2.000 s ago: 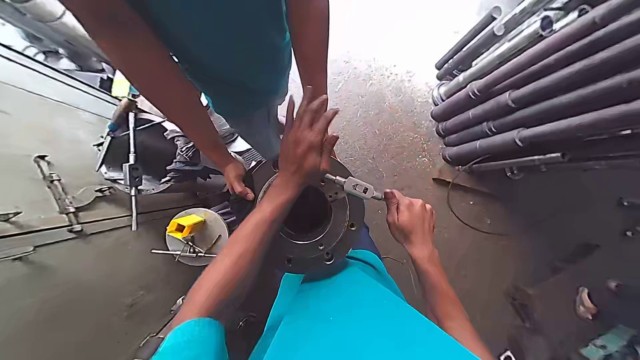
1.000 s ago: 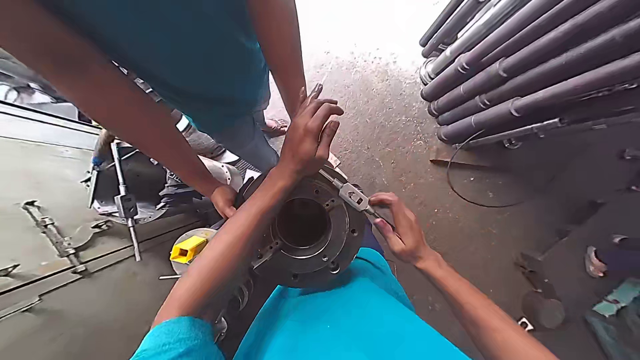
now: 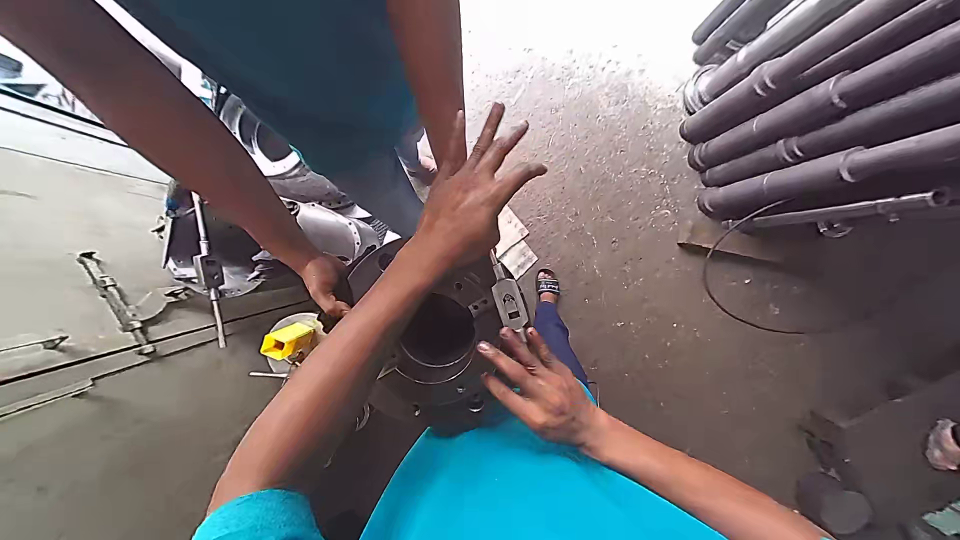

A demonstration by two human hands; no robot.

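A steel tap wrench (image 3: pixel 510 302) lies across the right side of a dark round metal flange (image 3: pixel 431 386) with a wide central bore and several bolt holes. My left hand (image 3: pixel 469 199) is at the wrench's far end, fingers spread; its palm hides that end, so contact cannot be told. My right hand (image 3: pixel 544 390) is at the near end, fingers apart, with fingertips close to or touching the handle and not wrapped around it. The tap below the wrench cannot be made out. A co-worker's hand (image 3: pixel 328 285) rests on the flange's left edge.
The co-worker stands opposite, close to the flange. At left are a yellow plastic object (image 3: pixel 289 341) on a round container and another tap wrench (image 3: pixel 208 270) on metal parts. Long dark pipes (image 3: pixel 817 112) are stacked at upper right, with a thin wire loop (image 3: pixel 709 285) below them.
The tap wrench has turned from nearly crosswise to nearly lengthwise in view. My right hand, earlier closed around its handle, has loosened and spread its fingers. My left hand's fingers have spread wider.
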